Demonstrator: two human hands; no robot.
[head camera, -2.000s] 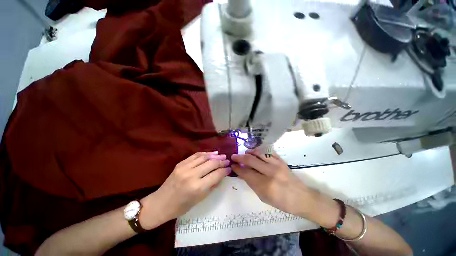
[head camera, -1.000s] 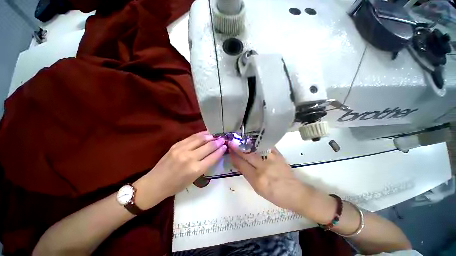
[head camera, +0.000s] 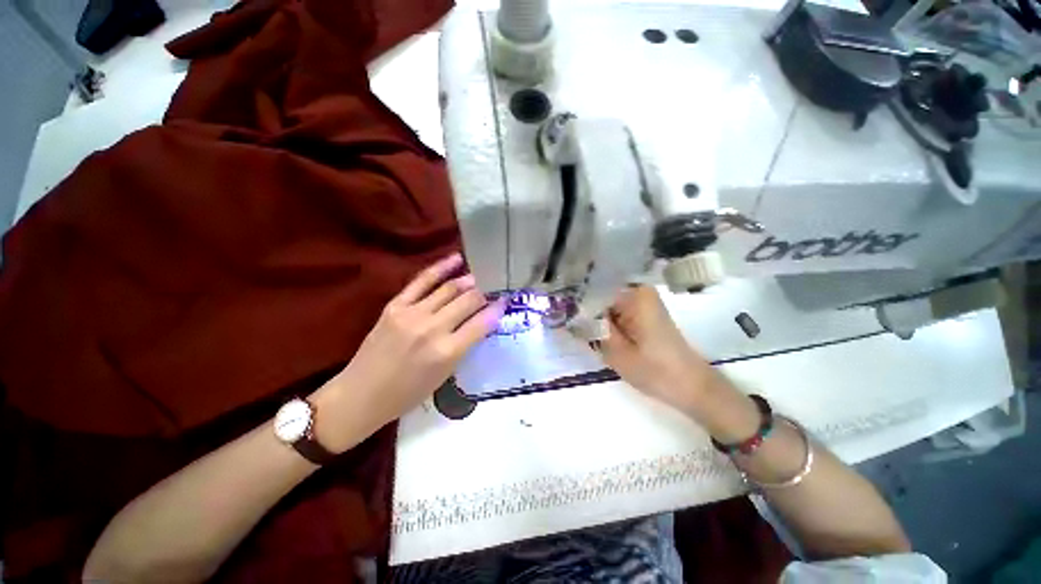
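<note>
Dark red cloth (head camera: 240, 285) spreads over the table on the left and hangs down over its front edge. My left hand (head camera: 417, 342) lies flat at the cloth's right edge, fingertips beside the lit needle area. The cloth's edge there is partly hidden by the fingers and machine head. My right hand (head camera: 651, 342) is right of the needle area with its fingers curled in; whether it holds anything cannot be told. The sewing machine (head camera: 605, 228) marked "brother" stands over the lit metal plate (head camera: 531, 363), which is bare in front of the needle.
A printed ruler (head camera: 548, 493) runs along the white table's front edge. A dark rounded pad (head camera: 454, 397) sits at the plate's left corner. A small brown piece (head camera: 747, 325) lies right of my right hand. A dark object (head camera: 120, 25) is at the back left.
My right hand has moved right, away from my left hand, and its fingers have curled. My left hand has moved slightly up and left. The cloth no longer shows in front of the needle.
</note>
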